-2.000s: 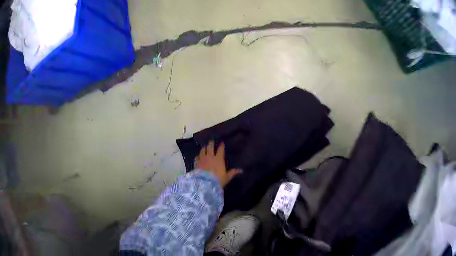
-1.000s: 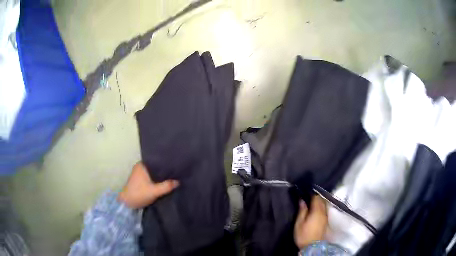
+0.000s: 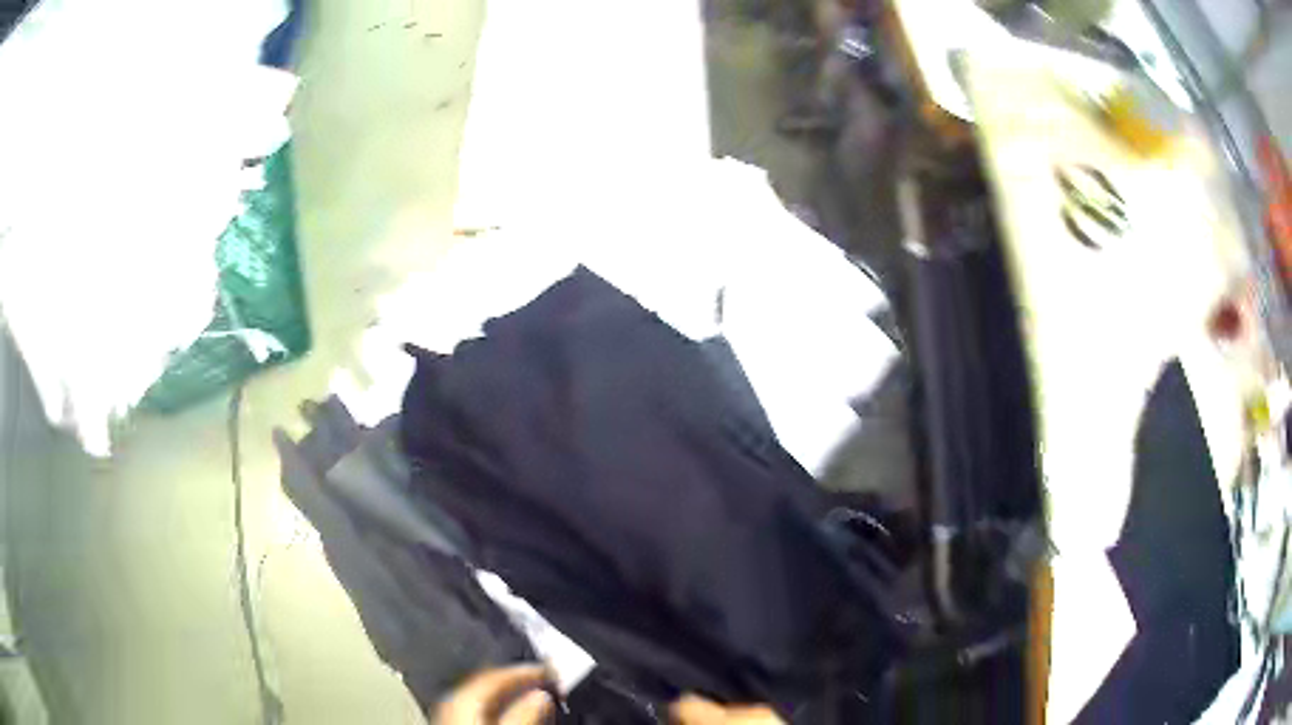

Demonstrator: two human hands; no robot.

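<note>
A dark cloth bundle (image 3: 624,453) lies in front of me, slanting from upper left to lower right, with a greyer fold of cloth (image 3: 390,567) along its left side. A white paper ticket (image 3: 546,637) shows at its lower left. My left hand (image 3: 496,697) is at the bottom edge beside the ticket, cut off and blurred, its fingers curled at the cloth. Of my right hand (image 3: 723,711) only a few fingers show at the bottom edge, against the dark cloth; its grip is hidden.
White cloth (image 3: 609,170) lies beyond and right of the bundle. A green bag (image 3: 255,283) with white material stands upper left. At the right is a pale table (image 3: 1013,170) with a brown edge, dark cloth (image 3: 1190,538) on it, and dark machine parts under it. Pale floor shows at left.
The view has swung right, bringing the table and green bag in; the blue crate is almost gone. Both hands are now lower, at the bottom edge, and closer together.
</note>
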